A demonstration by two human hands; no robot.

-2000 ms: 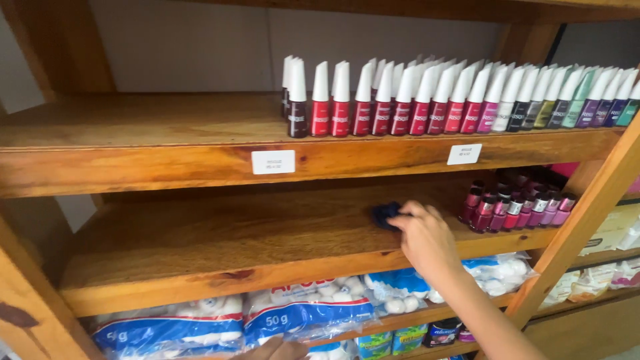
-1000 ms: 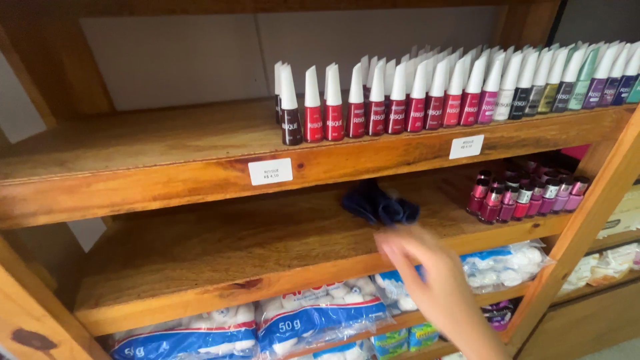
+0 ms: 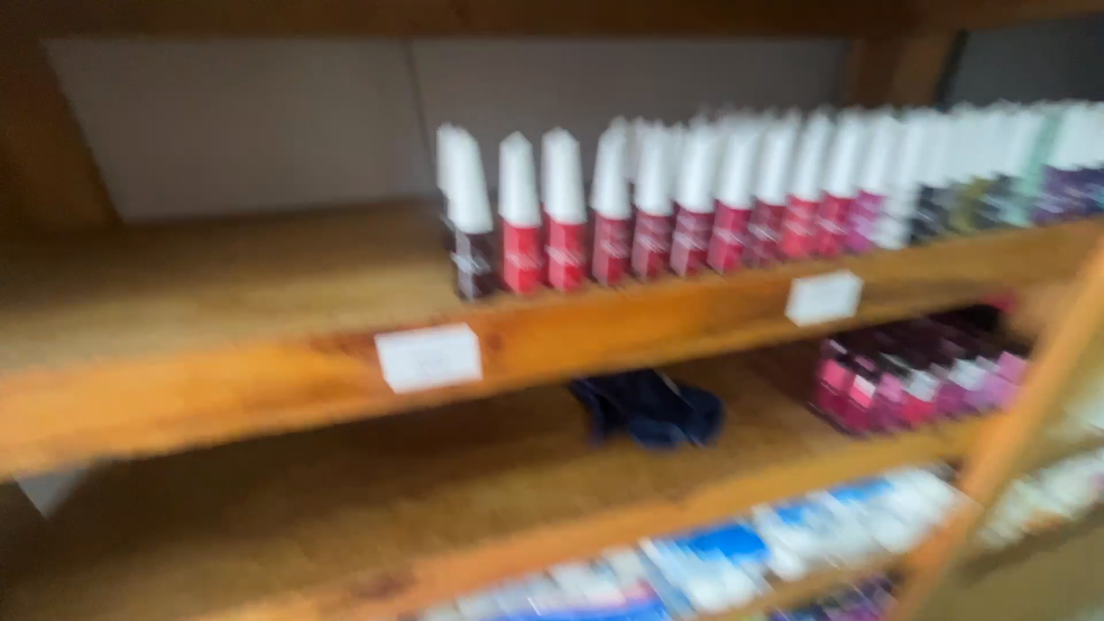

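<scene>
Neither of my hands shows in the head view. A dark blue cloth [image 3: 651,407] lies crumpled on the middle wooden shelf [image 3: 414,483], with no hand touching it. To its right on that shelf stands a group of small nail polish bottles [image 3: 914,379] in pinks and purples. On the shelf above, rows of white-capped nail polish bottles [image 3: 565,216] run to the right, from dark and red to purple. The picture is blurred.
The upper shelf's front edge [image 3: 604,319] bears two white labels [image 3: 429,356]. Plastic packs of white cotton [image 3: 716,543] lie on the shelf below. A slanting wooden upright [image 3: 1026,440] borders the shelves at the right, with more goods beyond it.
A hand was on the dark cloth two seconds ago, then beside it as the cloth lay spread wider; now that hand is out of view. The view has shifted.
</scene>
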